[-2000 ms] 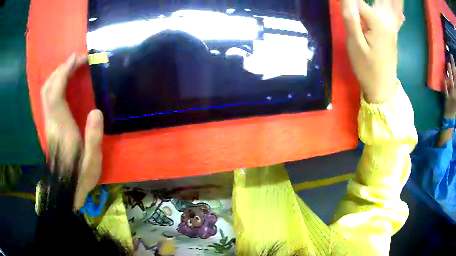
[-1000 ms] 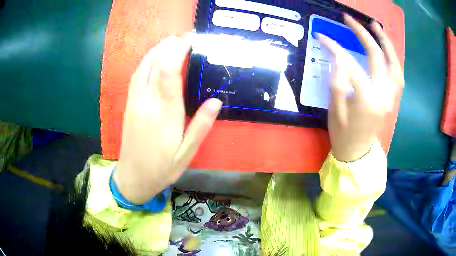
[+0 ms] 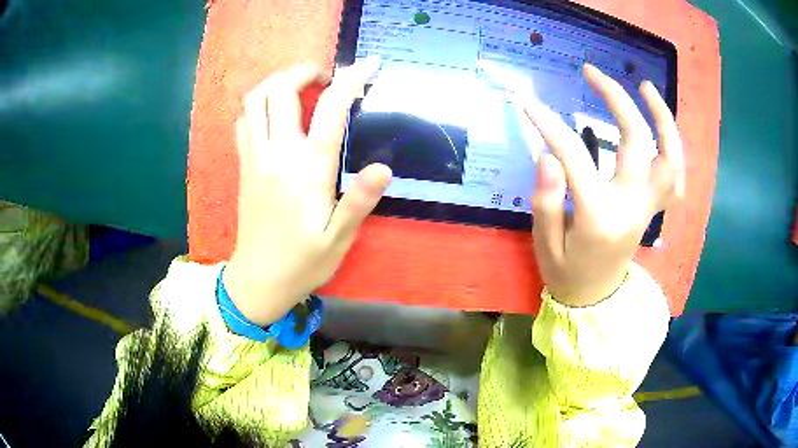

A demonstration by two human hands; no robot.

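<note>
A tablet (image 3: 503, 214) with a black border and a lit, pale blue screen lies on an orange-red foam carrier (image 3: 420, 262). The screen shows strong white glare and a dark window (image 3: 407, 149) at its lower left. My left hand (image 3: 293, 188) lies over the tablet's left edge, thumb and index finger over the screen's left part, fingers apart. My right hand (image 3: 604, 192) is over the right part of the screen, fingers spread, partly hiding it. Neither hand grips anything. A blue strap (image 3: 249, 324) is around my left wrist.
The carrier lies on a shiny green surface (image 3: 96, 114) reaching both sides. Another carrier's edge shows at the far right. Blue clothing (image 3: 735, 367) is at lower right, yellow-green clothing (image 3: 39, 254) at left. Yellow floor lines (image 3: 87, 306) cross the dark floor.
The screen has changed from a dark view with white panels to a pale page with a dark window. My left index finger now reaches over the screen; my right hand has shifted slightly left and down.
</note>
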